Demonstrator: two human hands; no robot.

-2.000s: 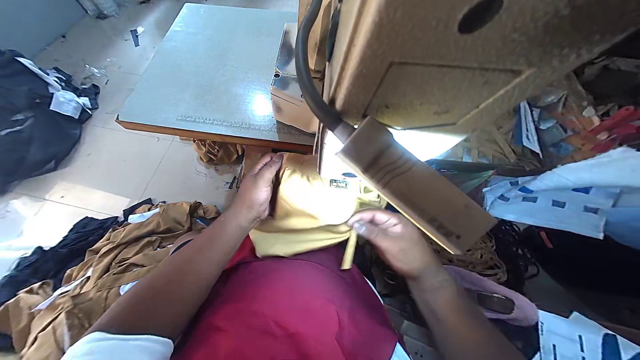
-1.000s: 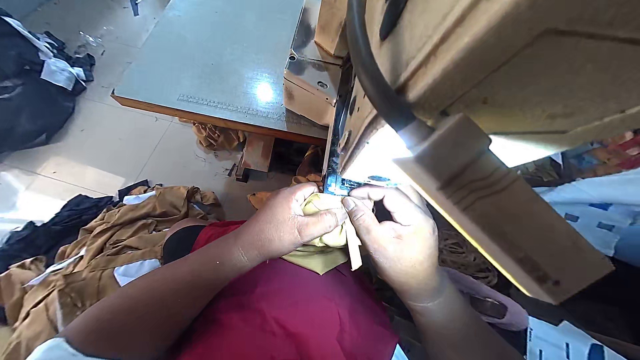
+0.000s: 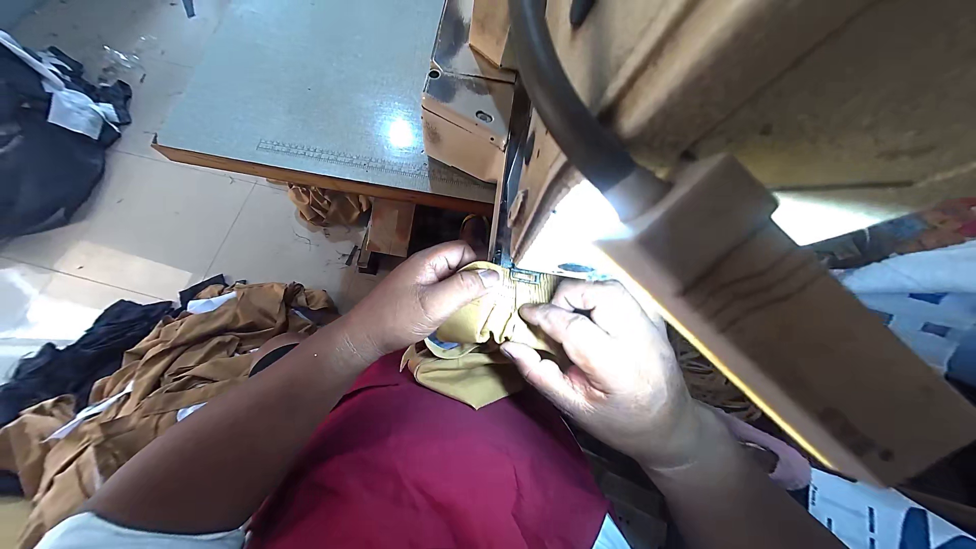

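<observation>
A mustard-yellow fabric piece (image 3: 469,374) lies gathered at the presser foot (image 3: 526,276) of a sewing machine. My left hand (image 3: 427,293) grips its left side, thumb on top, close to the foot. On the right, my right hand (image 3: 602,351) pinches the same cloth between thumb and fingers, with ribbed or pleated folds just above the fingertips. The machine head (image 3: 686,84) rises over the work, and part of the cloth near the needle is hidden by glare and fingers.
A lamp housing (image 3: 785,328) on a dark cable (image 3: 564,107) hangs over my right forearm. A metal-topped table (image 3: 320,84) with a printed ruler stands beyond. Brown garments (image 3: 191,351) are heaped at left, near a dark bundle (image 3: 46,152). Patterned cloth (image 3: 915,305) lies at right.
Two seconds ago the yellow cloth was spread out between my hands, with a strip hanging by the right one. Both hands have since come closer together at the presser foot, bunching the cloth.
</observation>
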